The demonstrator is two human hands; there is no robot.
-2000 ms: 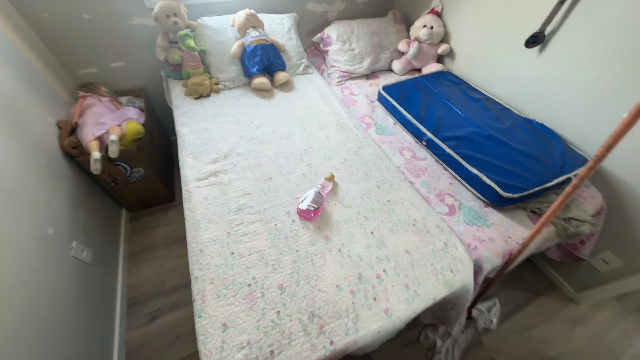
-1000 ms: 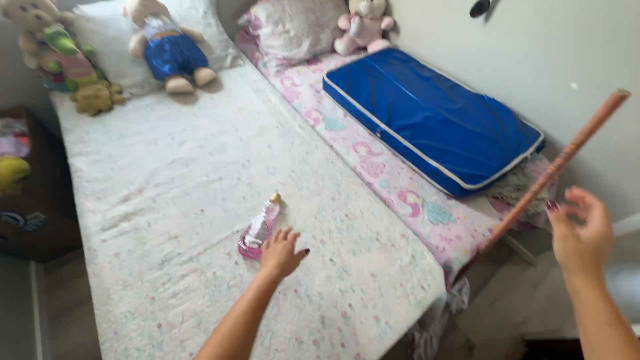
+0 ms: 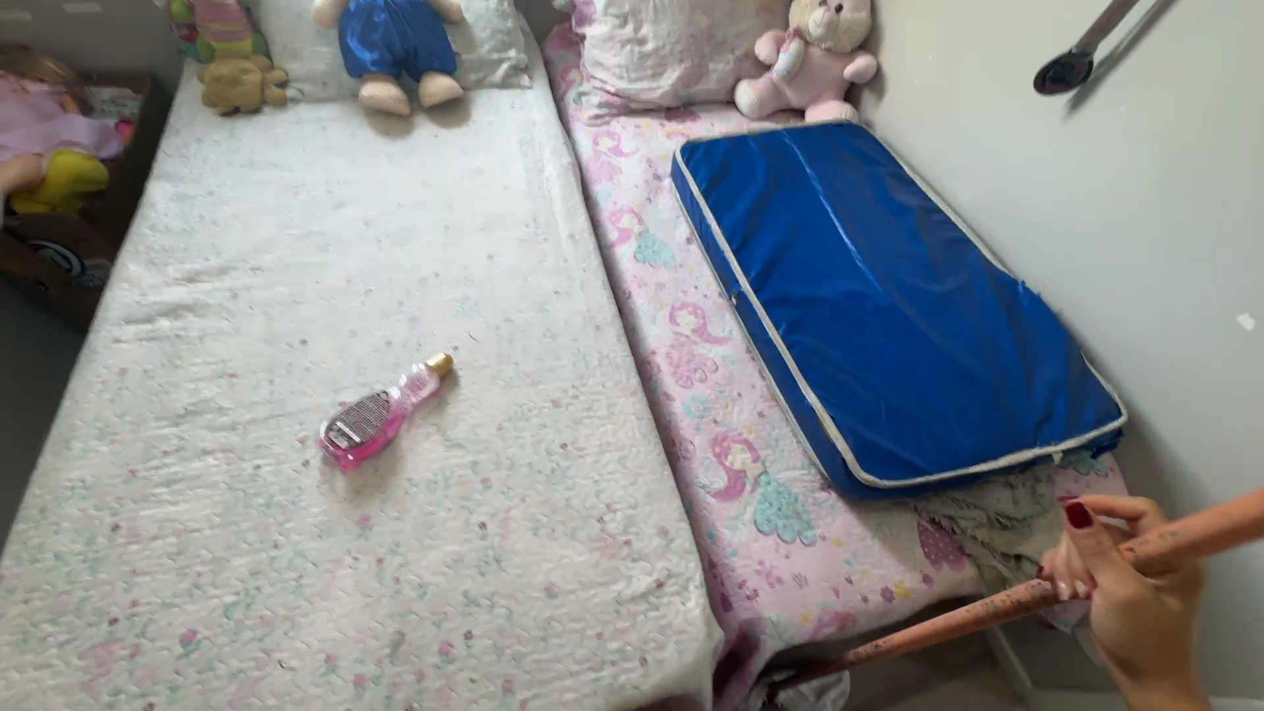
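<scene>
My right hand [image 3: 1131, 583], with dark red nails, is closed around a worn, orange-pink pole [image 3: 968, 614] at the lower right. The pole slants from the right edge down to the foot of the beds. My left hand is out of view. A clear bottle of pink liquid with a gold cap [image 3: 385, 415] lies on its side on the white quilted bedspread [image 3: 326, 247], its label bearing writing. A blue mattress-like pad with white piping [image 3: 889, 306] rests on the pink mermaid-print bedding [image 3: 681, 346] beside it.
Stuffed toys, among them a pink bear [image 3: 810, 59] and a doll in blue satin trousers [image 3: 397, 44], sit by the pillows [image 3: 681, 49]. A cardboard box [image 3: 59, 247] with dolls stands at the left. A dark ladle-like utensil [image 3: 1066, 71] hangs on the right wall.
My right hand, open beside the pole a second ago, has closed around it, and the pole leans lower. My left hand, then near the bottle, has left the view. The bottle lies turned further to the right.
</scene>
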